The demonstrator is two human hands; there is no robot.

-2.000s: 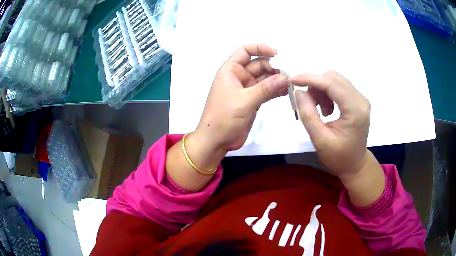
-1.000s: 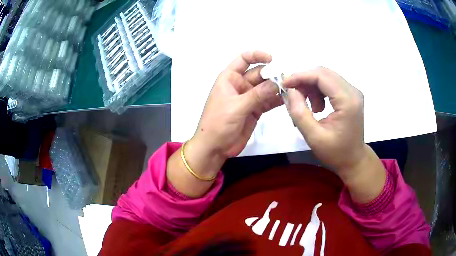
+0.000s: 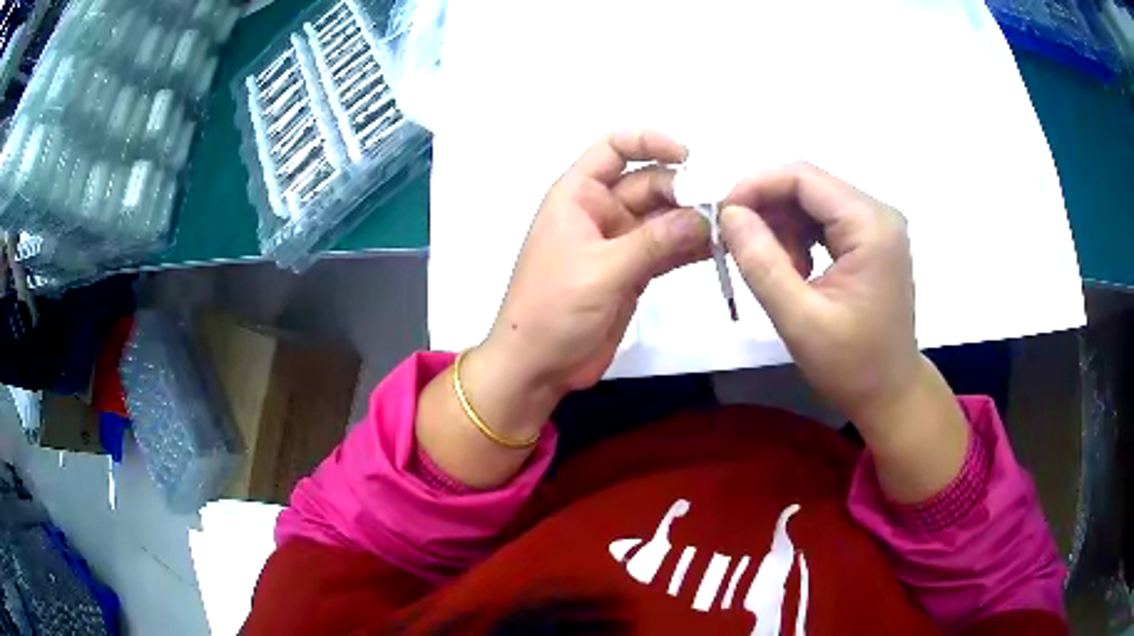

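Observation:
A stemmed insert [image 3: 726,276] with a thin pale shaft and a dark tip hangs downward between my hands, over the large white sheet [image 3: 535,75]. My left hand [image 3: 578,255] holds its upper end between thumb and fingers. A white part, partly lost against the sheet, shows at my left fingers; its outline cannot be told. My right hand [image 3: 833,273] pinches the insert's upper end with thumb and forefinger from the right. The fingertips hide the top of the insert.
A clear insert tray [image 3: 326,118] with rows of thin stemmed parts lies on the green bench left of the sheet. Stacked clear trays of housings [image 3: 93,137] stand far left. A blue tray [image 3: 1067,40] is at the upper right. A cardboard box [image 3: 292,416] stands below the bench.
The insert has turned from a crossed, tilted pose one second ago to hanging almost straight down, dark tip showing. My right fingertips have shifted slightly upward at its top.

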